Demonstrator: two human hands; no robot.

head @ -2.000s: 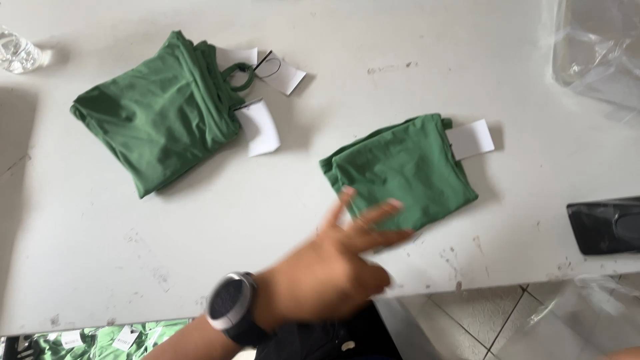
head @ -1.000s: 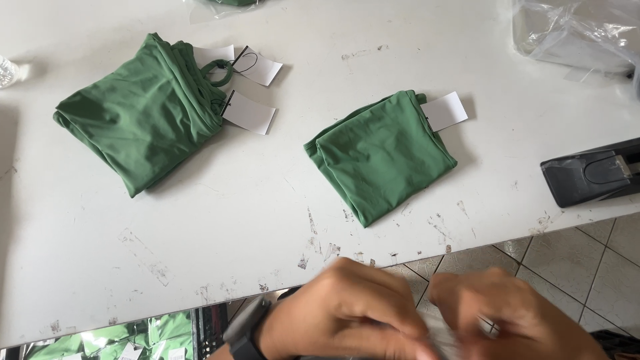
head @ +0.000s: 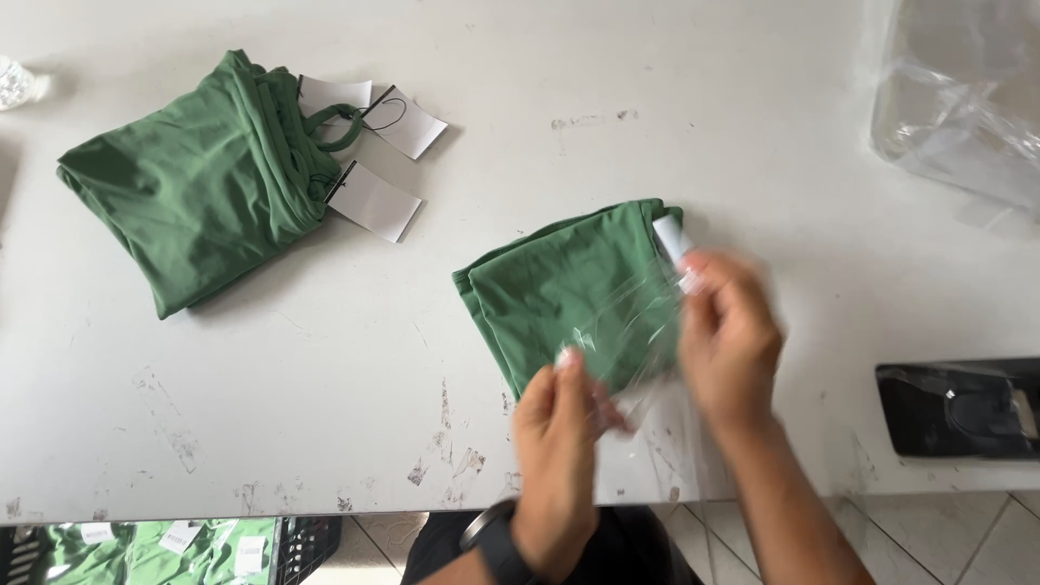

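Note:
A clear plastic bag (head: 638, 325) is spread between my two hands, above a folded green garment (head: 561, 284). My left hand (head: 561, 439), with a dark watch at the wrist, pinches the bag's left side over the garment's lower edge. At the garment's right edge my right hand (head: 727, 333) grips the bag's other side, beside a white tag (head: 671, 237); blur hides whether it touches the tag. Further left lies a larger stack of folded green garments (head: 195, 179), with a green loop (head: 341, 130) and several white tags (head: 376, 201) sticking out at its right.
A pile of clear plastic bags (head: 967, 106) lies at the back right. A black device (head: 959, 410) sits at the right edge. Below the table's front edge, a black crate (head: 305, 546) holds bagged green garments (head: 166, 552). A clear object (head: 15, 84) stands far left.
Two seconds ago my left hand was at the folded garment's lower edge without the bag. A second ago both hands were together below the table's front edge; now they hold the bag over the garment.

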